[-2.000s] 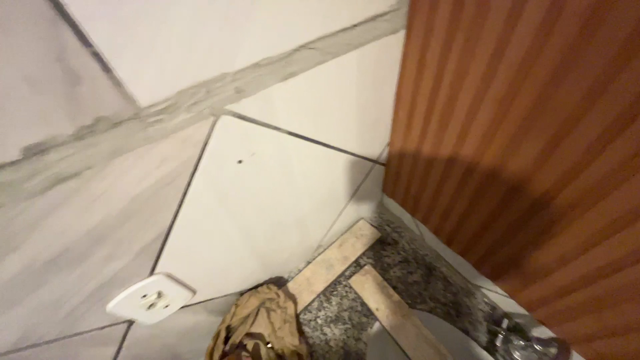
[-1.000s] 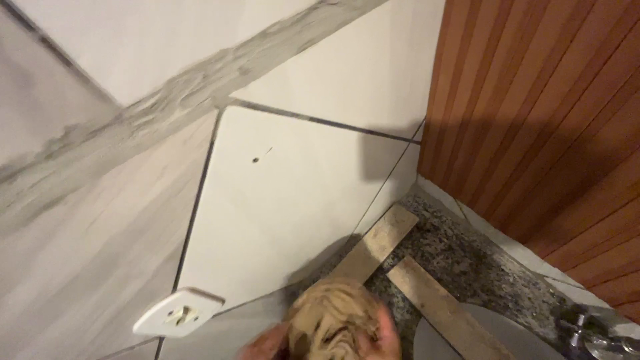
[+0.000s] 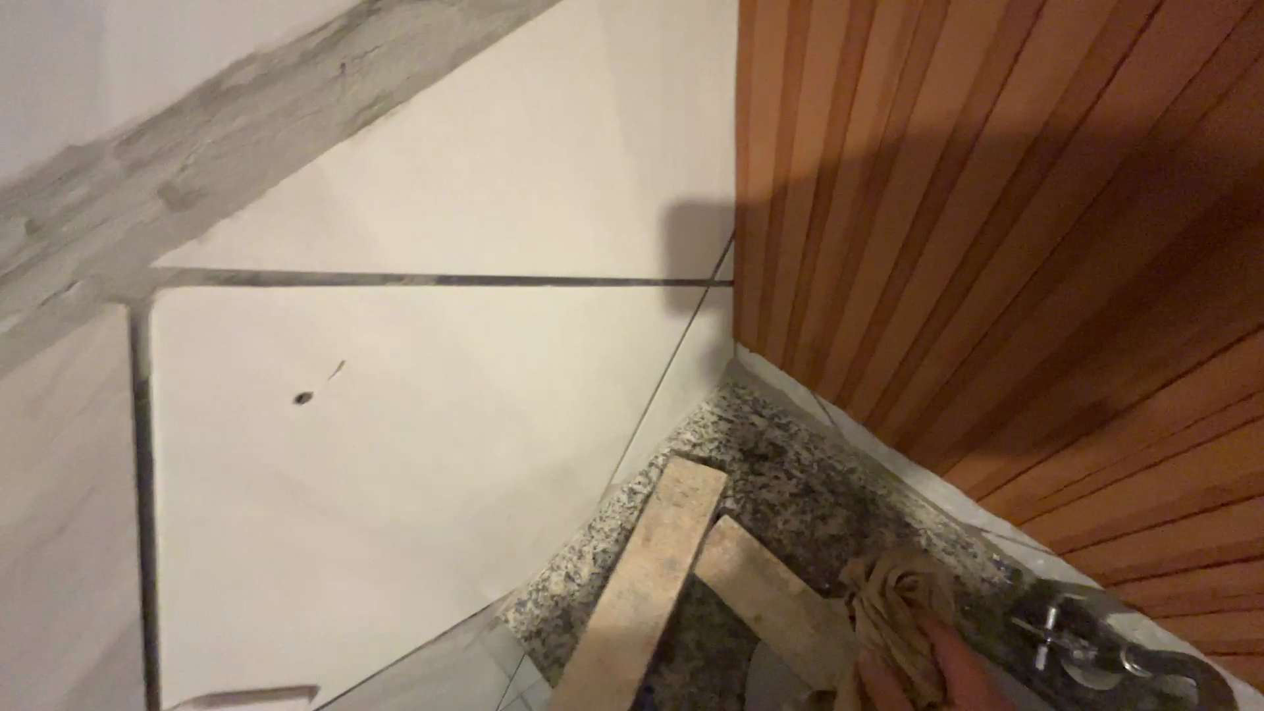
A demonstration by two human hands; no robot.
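Observation:
A crumpled brown cloth (image 3: 904, 597) is bunched up low on the right side of the head view. What appears to be my right hand (image 3: 933, 676) grips it from below, with the fingers partly hidden by its folds. The cloth touches or overlaps the end of a short wooden strip (image 3: 765, 588) lying over the speckled granite counter (image 3: 780, 484). Beside that strip lies a longer wooden strip (image 3: 642, 592). My left hand is out of the frame.
Light wall tiles (image 3: 425, 474) with dark joints and a rough grey mortar band (image 3: 227, 148) fill the left. Ribbed orange-brown panelling (image 3: 938, 247) rises on the right. A metal faucet (image 3: 1066, 642) stands at lower right, near a partly hidden basin (image 3: 765, 676).
The cloth, between both hands a second ago, is now in one hand farther right, over the shorter strip's end. My left hand has left the view. The view has shifted and turned.

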